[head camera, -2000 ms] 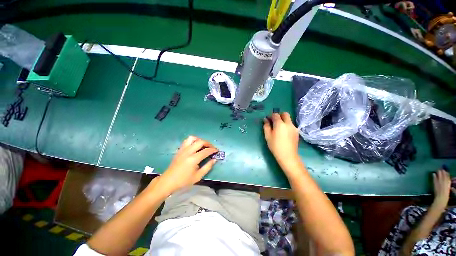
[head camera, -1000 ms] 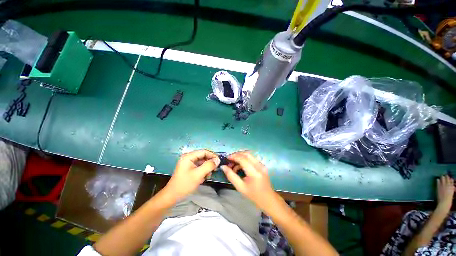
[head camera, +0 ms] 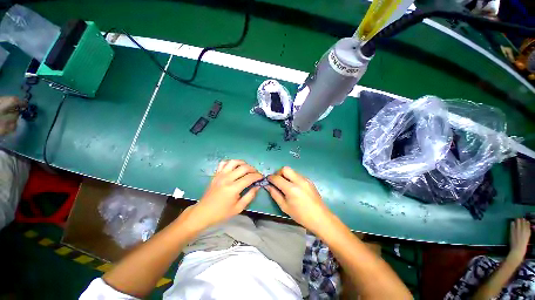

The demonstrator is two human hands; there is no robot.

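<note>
My left hand and my right hand meet above the near edge of the bench. Their fingertips hold one small dark plastic housing between them, partly hidden by the fingers. Two black housings lie on the green bench up and to the left. The silver-grey electric screwdriver hangs tip down beyond the hands. Small dark parts lie around its tip, and a small dark cap lies to its right.
A white round container stands left of the driver. An open clear bag of black parts lies at right. A green block-like device stands at left with a black cable. Other people's hands show at the far left and right edge.
My right hand has come from near the driver tip to my left hand, and both now hold the housing. The driver appears farther right. Another person's hand has appeared at the left edge.
</note>
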